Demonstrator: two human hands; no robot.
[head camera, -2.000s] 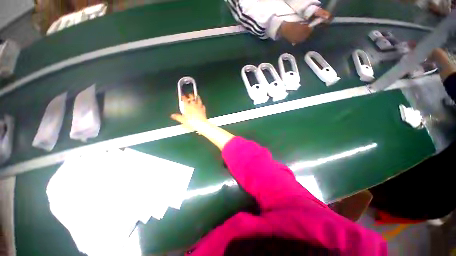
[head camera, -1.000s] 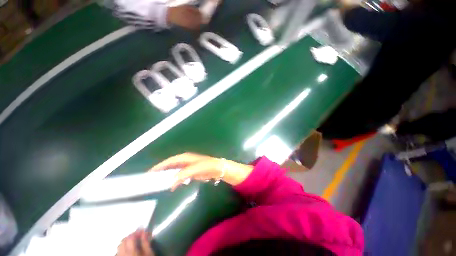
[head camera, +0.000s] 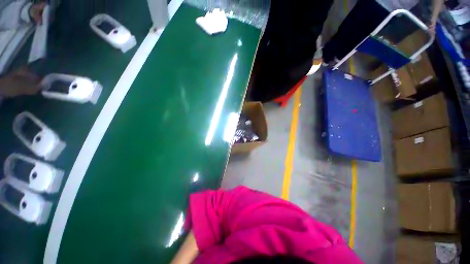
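Several white fan units lie on the dark green conveyor belt (head camera: 67, 129) at the left. One fan unit (head camera: 114, 35) lies at the top, another (head camera: 77, 88) below it, and one more (head camera: 44, 139) further down. Two others, an upper unit (head camera: 38, 175) and a lower unit (head camera: 30, 205), lie close together at the lower left. Each has an open oval loop and a solid base with a dark dot. My pink right sleeve and a bit of bare forearm show at the bottom, but my right hand is cut off by the edge. My left hand is out of the picture.
A pale guide rail (head camera: 98, 129) separates belt and green bench top (head camera: 149, 129). A white crumpled piece (head camera: 213, 21) lies at the far end. Another person's hand (head camera: 20, 82) is over the belt. An open carton (head camera: 252, 129), blue trolley (head camera: 350, 116) and stacked cartons (head camera: 425, 154) stand right.
The view has swung right, bringing the trolley and stacked cartons fully in. The bag stack, the white item under my right hand and both hands have left the picture.
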